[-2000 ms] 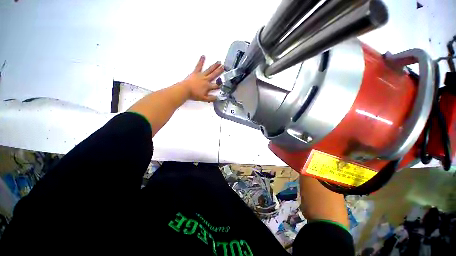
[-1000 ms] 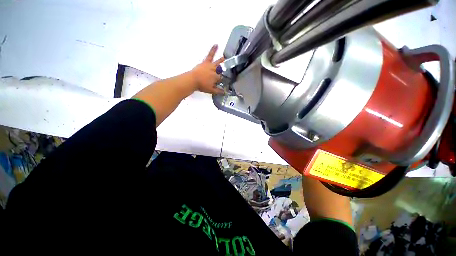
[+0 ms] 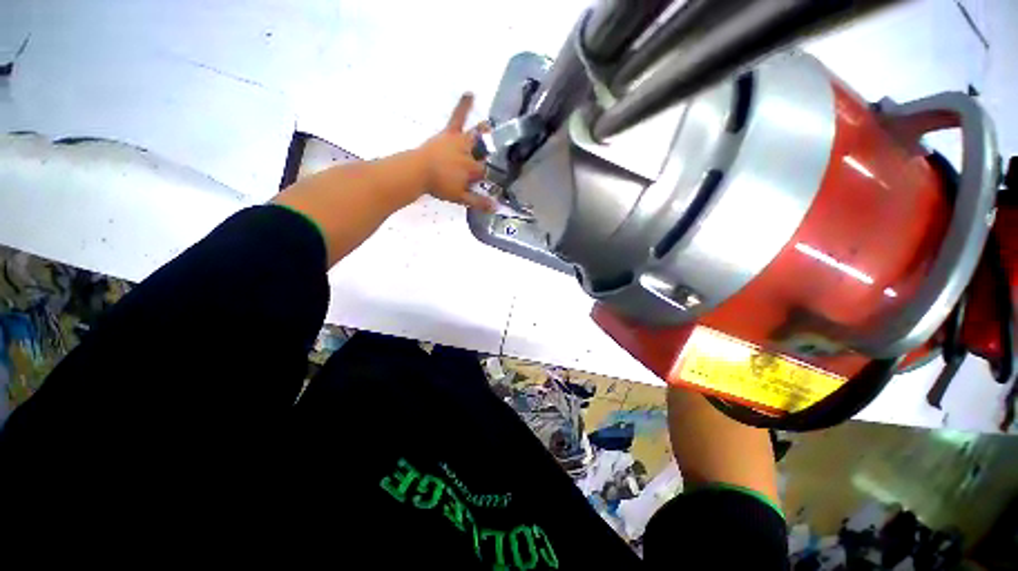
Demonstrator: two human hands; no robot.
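The straight knife cutting machine (image 3: pixel 770 212), with a silver head and red motor body, stands over the white marker paper (image 3: pixel 402 273) right of centre. Its grey base plate (image 3: pixel 520 236) shows at the paper. My left hand (image 3: pixel 452 165) lies spread on the paper beside the knife and standard (image 3: pixel 516 139), its fingertips partly hidden by the metal parts. My right forearm reaches up under the motor; my right hand is hidden behind the machine, so its grip does not show.
A dark-edged cut opening (image 3: pixel 294 160) lies left of my left hand. Fabric and paper scraps (image 3: pixel 558 429) litter the tan floor below the table edge. A black power cord (image 3: pixel 951 355) hangs at the right. Long grey bars (image 3: pixel 714 69) project over the top.
The machine and my left hand sit slightly farther up in view than two seconds ago. My left fingers have drawn closer together around the blade area. The view has tilted a little.
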